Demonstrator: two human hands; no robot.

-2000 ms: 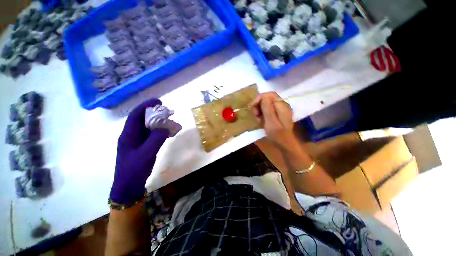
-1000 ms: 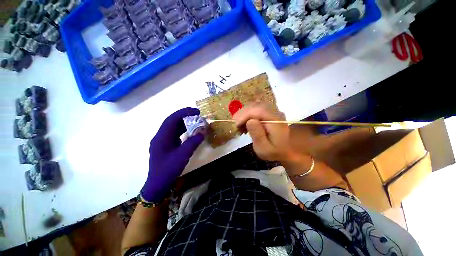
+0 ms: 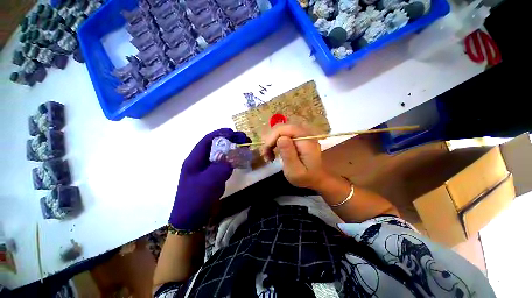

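My left hand [image 3: 201,174], in a purple glove, holds a pale purple base piece [image 3: 221,149] between thumb and fingers. My bare right hand [image 3: 297,155] grips a thin tan stick [image 3: 361,132] like a pen. The stick's tip reaches the base piece; whether it touches is too small to tell. A red cap [image 3: 278,120] sits on a brown board [image 3: 303,105] just beyond my right hand, which covers part of the board. A blue tray [image 3: 175,87] holds rows of purple base pieces [image 3: 178,49].
A blue bin [image 3: 332,65] of white and dark pieces stands at the back right, near a clear plastic item and red scissor handles [image 3: 482,48]. Several assembled figurines [image 3: 49,145] stand in a column at left, more at back left. Open cardboard box [image 3: 466,195] below right.
My left hand moved right with the base piece, and the piece is turned. My right hand moved from the red cap, bringing the stick's tip to the piece.
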